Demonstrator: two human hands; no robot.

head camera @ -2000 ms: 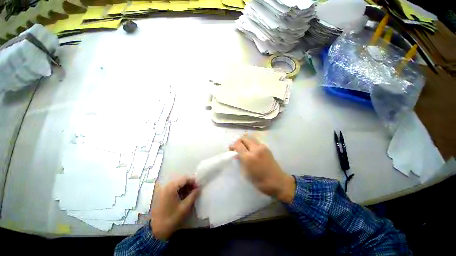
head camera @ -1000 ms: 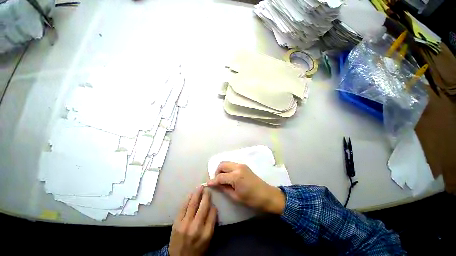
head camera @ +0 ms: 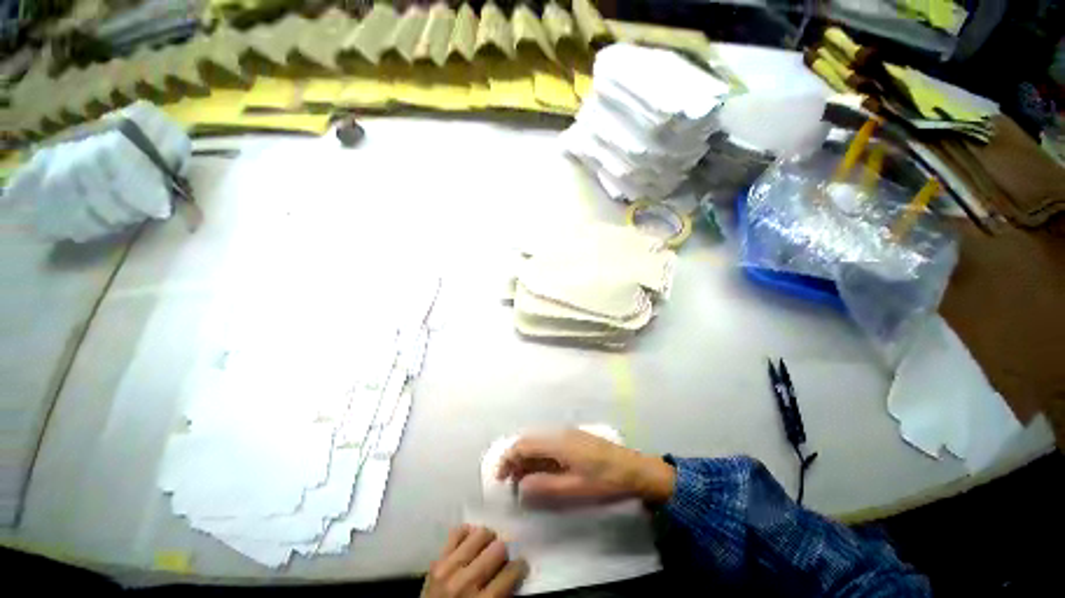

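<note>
A white cut panel (head camera: 590, 543) lies at the table's near edge, under and between my hands. My right hand (head camera: 572, 467) is over its upper left part, fingers curled and slightly blurred; whether it grips the panel cannot be told. My left hand (head camera: 473, 563) rests at the panel's lower left edge, partly cut off by the picture's bottom; its grip is unclear. A fanned stack of white panels (head camera: 263, 456) lies to the left. A pile of cream panels (head camera: 590, 286) lies beyond my hands. Black thread snips (head camera: 787, 403) lie to the right.
A tape roll (head camera: 659, 224) sits behind the cream pile, near a tall white stack (head camera: 648, 123). A clear plastic bag (head camera: 841, 216) covers a blue tray (head camera: 794, 284). Brown sheets (head camera: 1004, 304) lie far right. A white bundle (head camera: 99, 181) lies far left, a yellow pleated row (head camera: 409, 94) behind.
The view has tilted up, showing more of the far edge. My right hand has come off the left hand's fingertips and lies over the panel. More of the panel shows below it.
</note>
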